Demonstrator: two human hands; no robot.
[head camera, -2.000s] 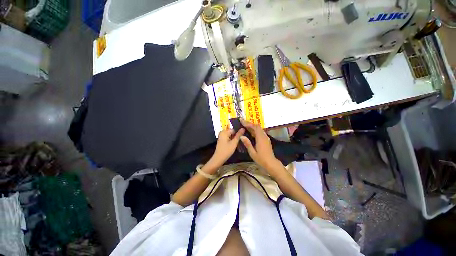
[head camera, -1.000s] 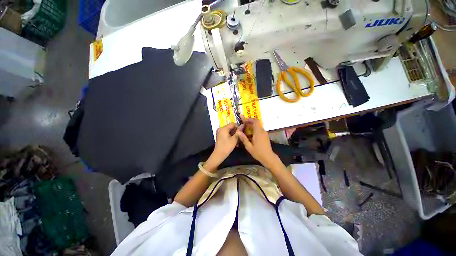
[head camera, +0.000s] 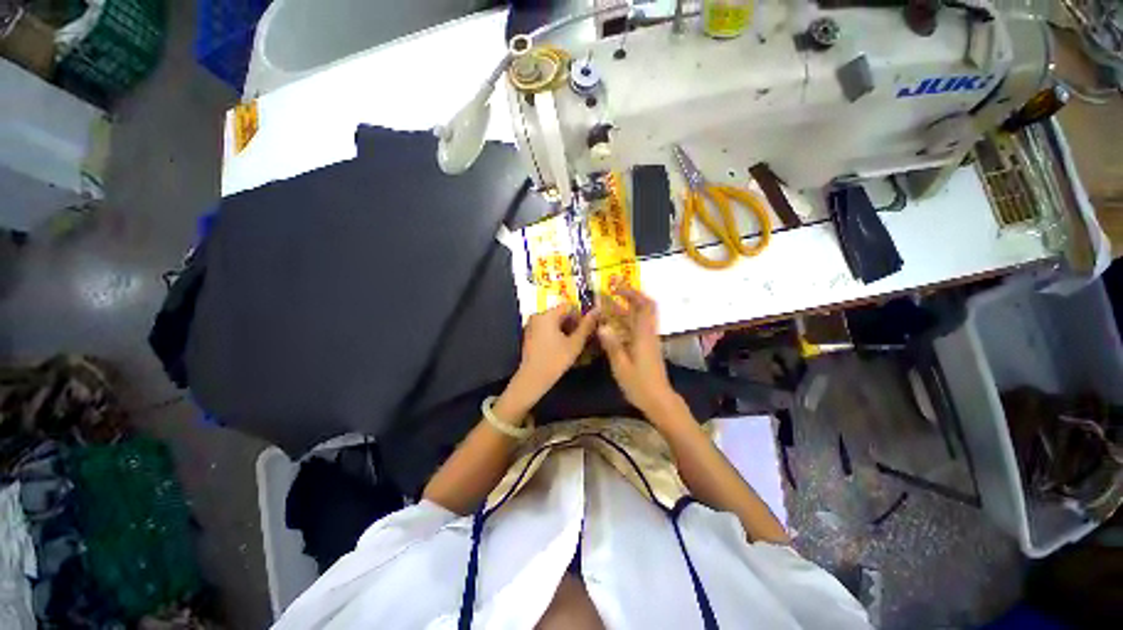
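My left hand (head camera: 553, 348) and my right hand (head camera: 632, 348) are close together at the table's front edge, below the presser foot (head camera: 584, 195). The fingertips of both hands pinch a small dark strip (head camera: 587, 300) at the lower end of the shiny narrow guide (head camera: 580, 252) between yellow tapes (head camera: 612, 246). The strip is mostly hidden by my fingers. A large dark fabric panel (head camera: 333, 271) lies spread left of the needle, and dark cloth also hangs below my hands.
The white JUKI sewing machine (head camera: 764, 99) stands behind. Right of the needle lie a dark pad (head camera: 652, 209), orange-handled scissors (head camera: 724, 222), a brown strip (head camera: 775, 195) and a black pouch (head camera: 866, 234). Grey bins (head camera: 999, 418) stand at right and lower left. A lamp (head camera: 463, 138) hangs over the panel.
My hands stay at the table edge by the guide. The fingers have shifted around the strip, and my right fingers are a little more spread. The view has moved slightly.
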